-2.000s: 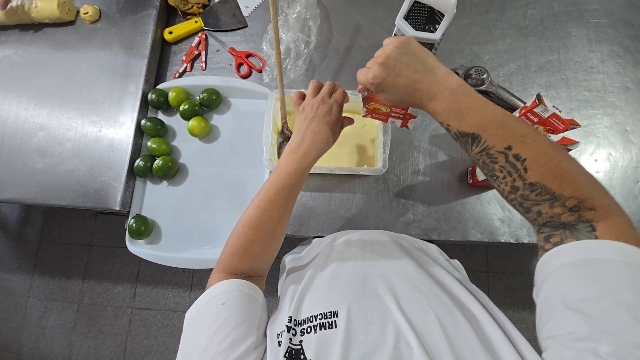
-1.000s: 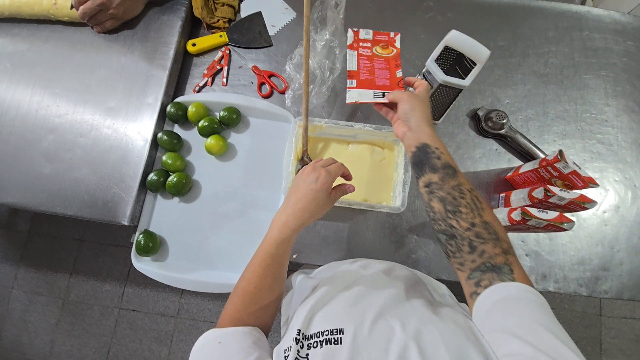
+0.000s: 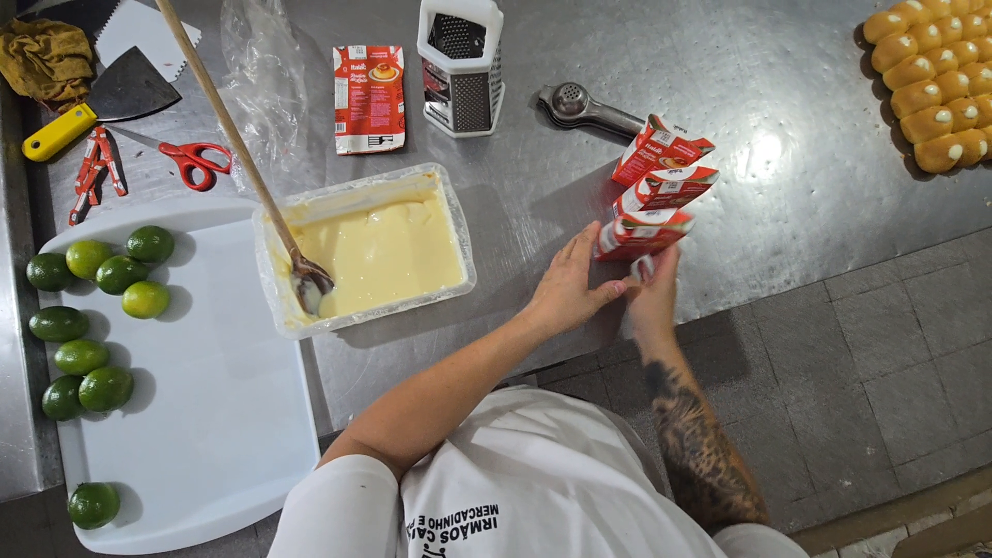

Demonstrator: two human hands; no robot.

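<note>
My left hand (image 3: 572,275) rests its fingers against the left side of the nearest red carton (image 3: 639,235); whether it grips is unclear. At that carton's near side is my right hand (image 3: 655,291), blurred, its fingers partly hidden. Two more opened red cartons (image 3: 665,191) (image 3: 655,151) stand just behind. To the left, a plastic tub (image 3: 467,256) holds a pale yellow cream (image 3: 387,256), with a wooden spoon (image 3: 232,132) leaning in it. A flattened red carton (image 3: 370,101) lies behind the tub.
Limes (image 3: 107,389) lie on a white tray (image 3: 201,403) at left. Beyond it are red scissors (image 3: 195,164), a yellow-handled scraper (image 3: 101,105), a cloth (image 3: 45,62) and clear plastic (image 3: 263,77). A box grater (image 3: 463,70) and metal citrus squeezer (image 3: 593,108) stand behind; bread rolls (image 3: 938,85) sit far right.
My right hand has let go of the flattened carton, now lying beside the grater, and moved to the standing cartons. My left hand has left the tub for them too. The view has shifted right.
</note>
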